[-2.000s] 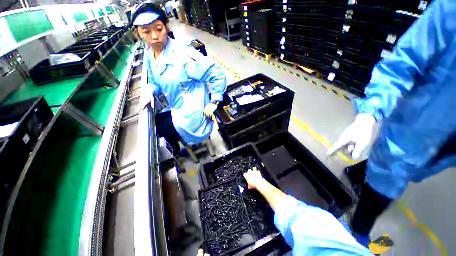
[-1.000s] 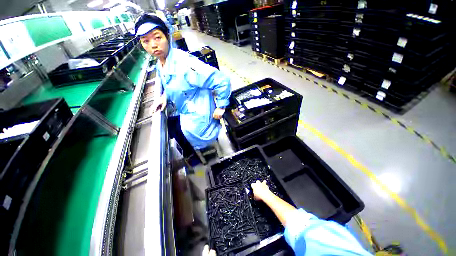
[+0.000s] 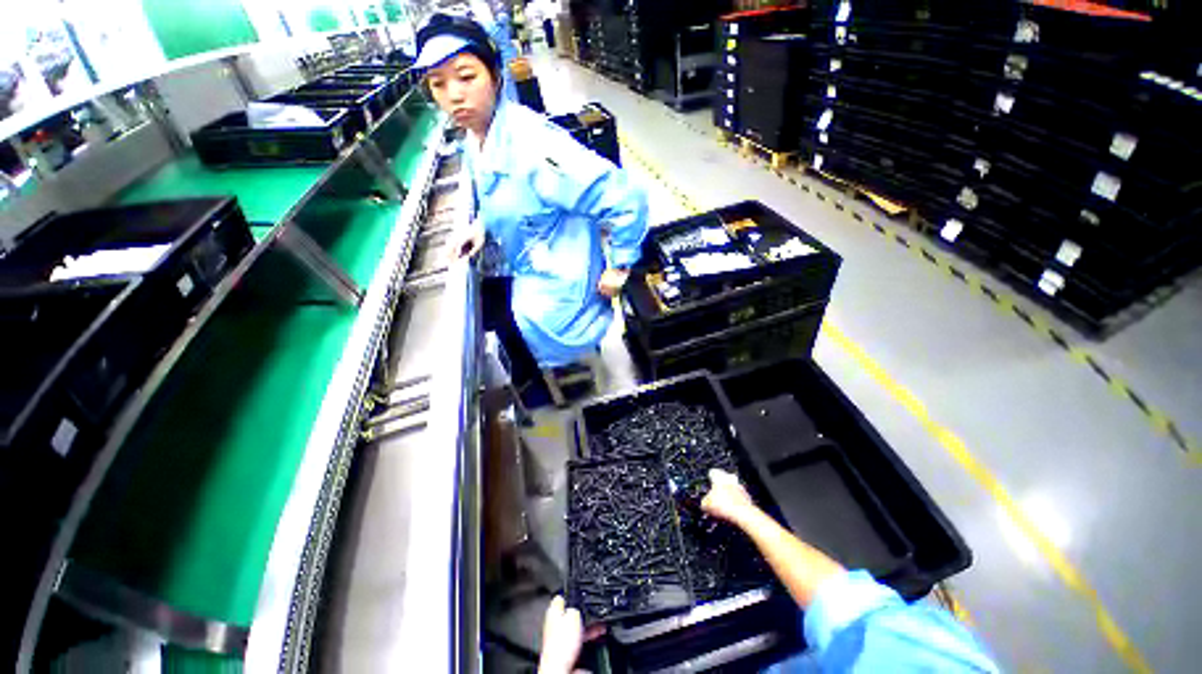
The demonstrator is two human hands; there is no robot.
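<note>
A black bin [image 3: 716, 382] holds a heap of small black parts [image 3: 659, 429]. A shallow black tray [image 3: 570, 533], filled with similar parts [image 3: 622, 533], sits in its left part. My right hand [image 3: 726, 496] is over the heap just right of the tray, fingers bent down; whether they hold parts or the tray's edge cannot be told. My left hand [image 3: 560, 635], partly cut off by the bottom edge, is at the near left corner of tray and bin; its fingertips' grip is unclear.
A wider black bin [image 3: 923, 494] adjoins on the right. Stacked bins [image 3: 732, 316] with mixed white items stand beyond. A person in a blue smock [image 3: 547, 224] stands by the conveyor [image 3: 396, 487] at left. Tall black stacks [image 3: 975, 145] stand across the yellow-marked aisle.
The view has turned right, and the second person at the right has left the picture. More of my left hand shows. My right hand stays over the heap beside the tray.
</note>
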